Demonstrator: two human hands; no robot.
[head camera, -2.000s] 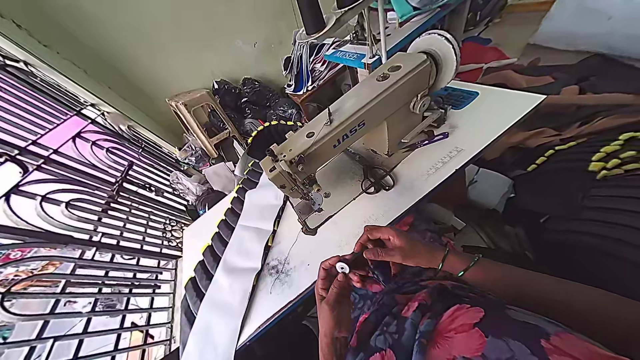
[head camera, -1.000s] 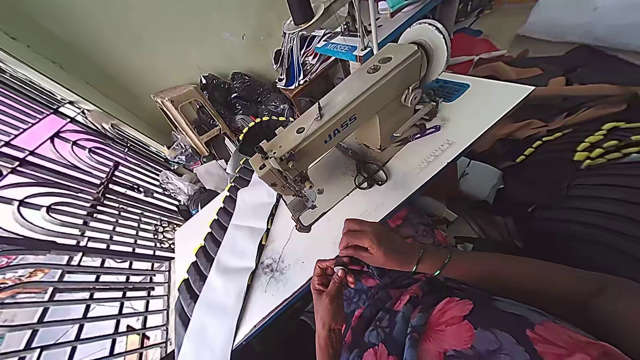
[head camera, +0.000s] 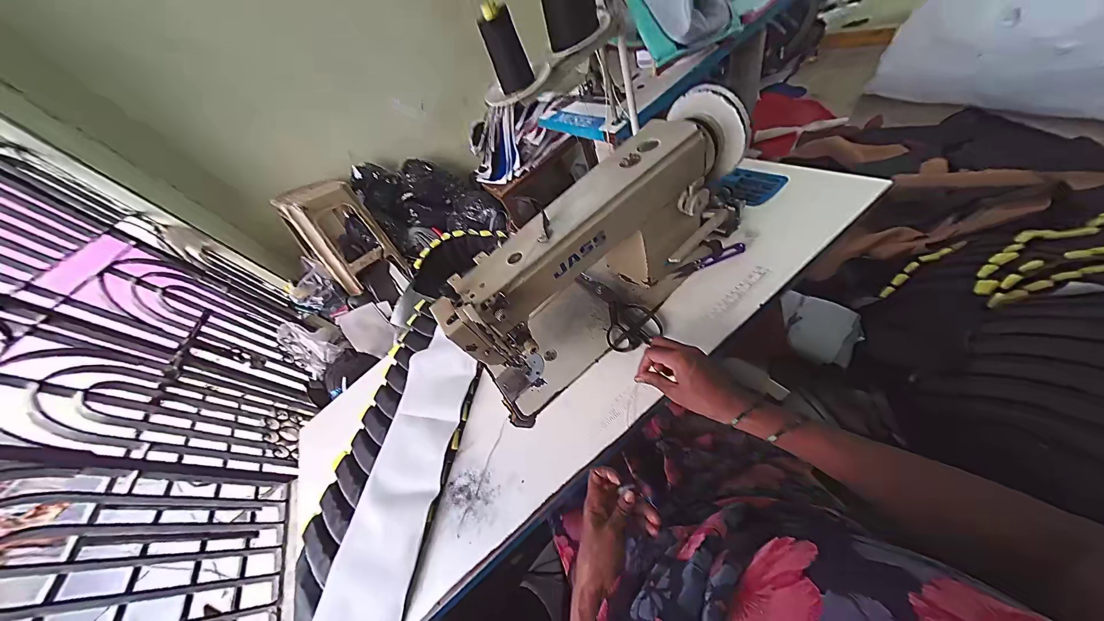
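Observation:
My right hand (head camera: 690, 379), with thin bracelets at the wrist, is over the front edge of the sewing machine table (head camera: 535, 483). Its thumb and fingers are pinched together just below the handles of black scissors (head camera: 632, 328); whether they hold a thread is unclear. Lower down, my left hand (head camera: 612, 509) rests near the floral cloth (head camera: 690, 561) on my lap, its fingers around a small object that mostly hides in them. The beige sewing machine (head camera: 586, 233) stands behind both hands. A white fabric strip (head camera: 397, 492) and a black padded piece with yellow edging (head camera: 354, 466) lie left of the needle area.
A purple-handled tool (head camera: 720, 255) lies right of the scissors. Cones of black thread (head camera: 505, 53) stand behind the machine. A plastic stool (head camera: 332, 228) and black bags (head camera: 427, 198) are by the wall, a metal grille (head camera: 155, 414) is at left, and dark fabric (head camera: 1000, 345) is piled at right.
My hands, together around a small white round object two seconds ago, are now apart. My right hand has moved up towards the scissors, while my left hand stays low by the lap.

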